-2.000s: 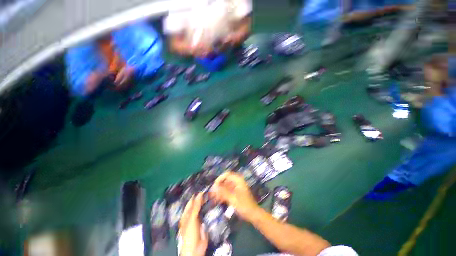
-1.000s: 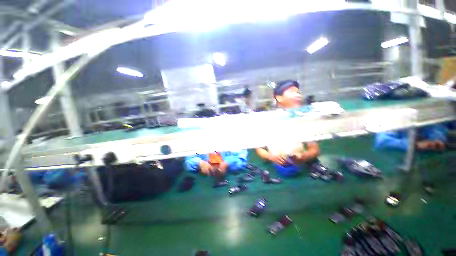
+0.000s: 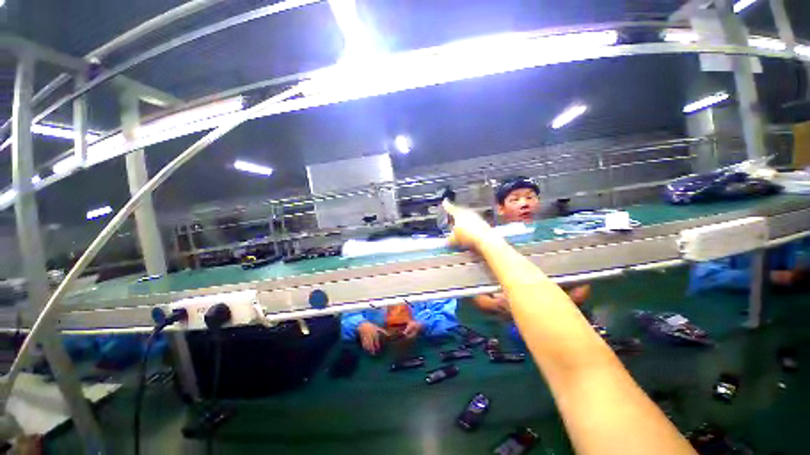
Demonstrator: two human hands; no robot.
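My right hand (image 3: 465, 226) is stretched out at the end of my bare forearm, over the raised shelf (image 3: 391, 277) across the bench. Its fingers are small and blurred against the background, so I cannot tell whether it holds anything. A dark shape shows right behind the fingertips. My left hand is out of the picture. Below, part-built handsets lie scattered on the green bench, one (image 3: 473, 411) upright in view near the bottom middle and another (image 3: 517, 442) at the bottom edge.
A metal rail with a power strip (image 3: 724, 238) and black plugs (image 3: 218, 315) crosses the view. A capped person (image 3: 519, 201) is behind the shelf. Blue-sleeved workers sit across the bench. Dark bagged bundles (image 3: 724, 184) lie at right. A black heap (image 3: 258, 355) is at left. Cables hang down.
The view has tilted up from the bench to the shelf and lights. My right hand has left the handsets and now reaches up and forward. My left hand has gone out of view.
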